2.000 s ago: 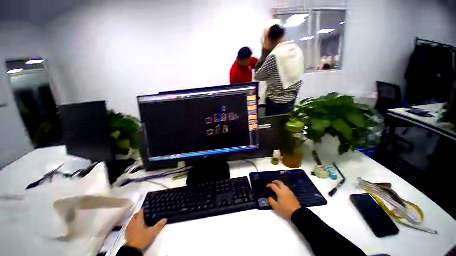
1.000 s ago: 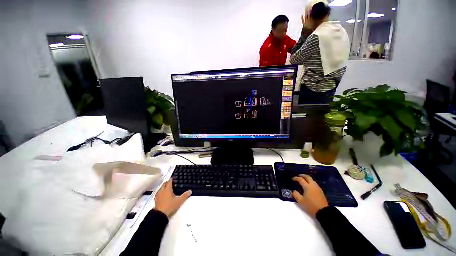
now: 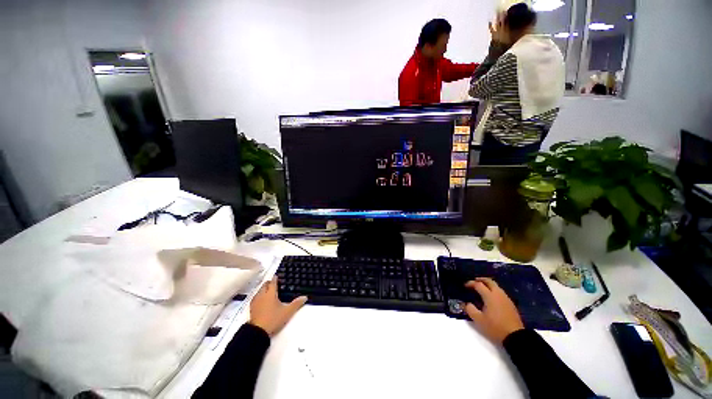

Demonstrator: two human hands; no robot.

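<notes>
The monitor (image 3: pixel 343 167) shows small outlined pattern pieces on a black screen. The black keyboard (image 3: pixel 359 280) lies in front of it. My left hand (image 3: pixel 273 308) rests at the keyboard's left front corner, thumb spread along its front edge. My right hand (image 3: pixel 494 310) lies palm down on the dark mouse pad (image 3: pixel 539 292), fingers slightly bent. The mouse itself is hidden under it or too dark to make out, so I cannot tell its grip for sure.
Crumpled off-white fabric (image 3: pixel 117 312) lies at left. A phone (image 3: pixel 642 360), tape measure (image 3: pixel 679 351), pen (image 3: pixel 593 305) and small round items are at right. An amber jar (image 3: pixel 521 234) and potted plant (image 3: pixel 609 187) stand behind. Two people stand beyond the monitor.
The view has swung right to left across the room, so the desk sits further right in the picture. The person in red now reaches an arm toward the other person. Both hands stay in place.
</notes>
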